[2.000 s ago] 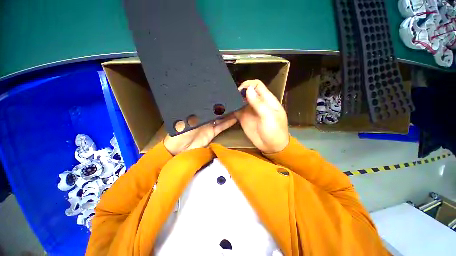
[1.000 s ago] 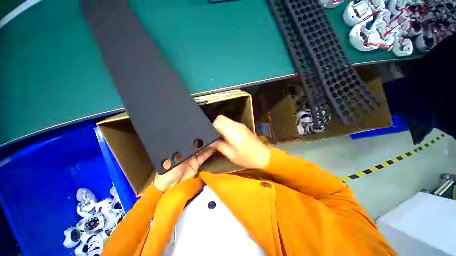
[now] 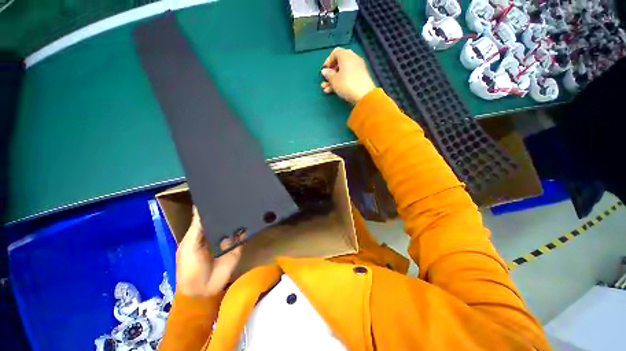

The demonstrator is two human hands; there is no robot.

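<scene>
My left hand holds the near end of a long black foam sheet from below. The sheet has a few open round holes near that end, and its far end rests on the green bench. The near end is over an open cardboard box with dark material inside. My right hand is over the green bench near a metal block, fingers pinched together. A small dark spot shows at its fingertips, but I cannot tell clearly what it is.
A metal block stands at the back. Perforated black waste strips hang over the second cardboard box. White assemblies with red wires are piled at right. A blue bin with white assemblies is at left. A dark-clothed person is at right.
My right hand has left the foam sheet's edge and reached forward and right over the bench. My left hand still holds the sheet. The view has shifted, bringing the metal block into sight.
</scene>
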